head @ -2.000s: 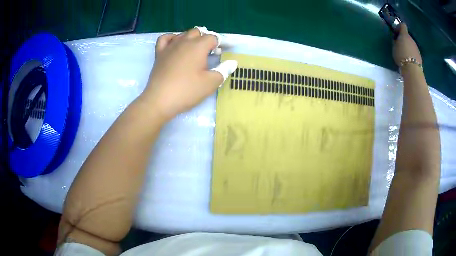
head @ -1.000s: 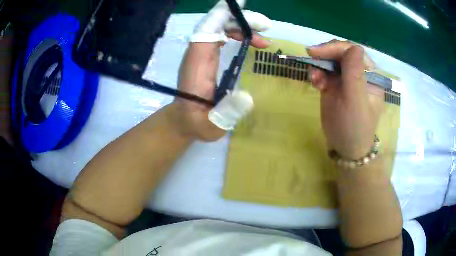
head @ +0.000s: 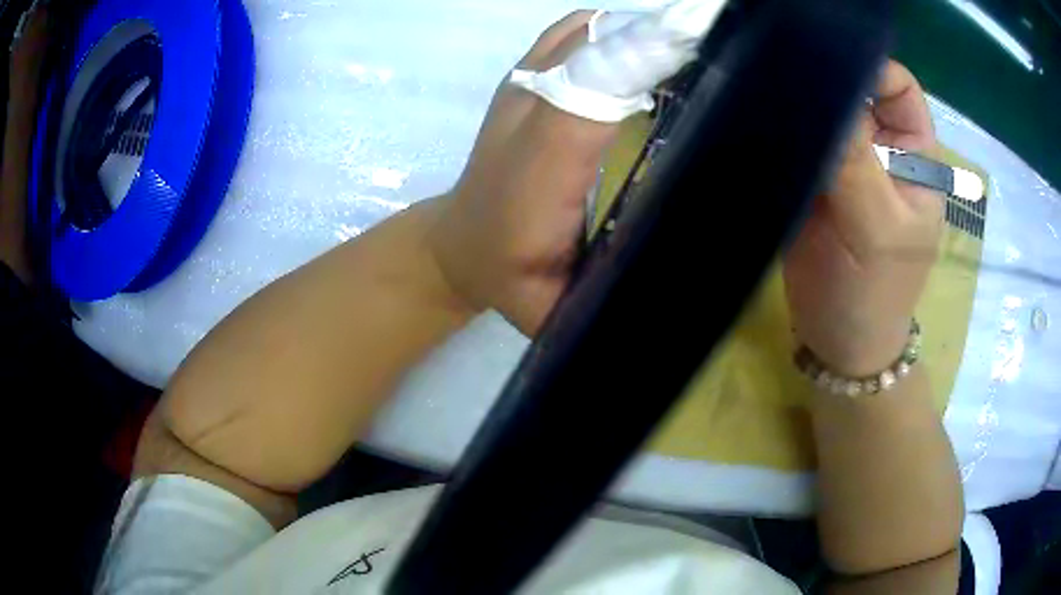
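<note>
A black plastic frame [head: 686,267] looms large and blurred near the camera, slanting from top right to bottom centre. My left hand [head: 541,174], with white finger cots, holds it at its left side; the fingertips are partly hidden. My right hand [head: 867,233] holds tweezers [head: 921,170]; their pale blunt end shows, and the tip is hidden behind the frame. The yellow backing sheet [head: 745,407] lies under the hands, partly covered. A few black die-cut pads [head: 965,216] show at its right end.
A blue ring-shaped reel [head: 209,140] with dark strips inside stands at the left on the white padded cover [head: 337,128]. The dark green bench surface [head: 931,58] lies beyond the pad at the top right.
The frame came into my left hand after the first view and has since swung up close to the camera, across the sheet's middle. My right hand with the tweezers has moved behind its right side.
</note>
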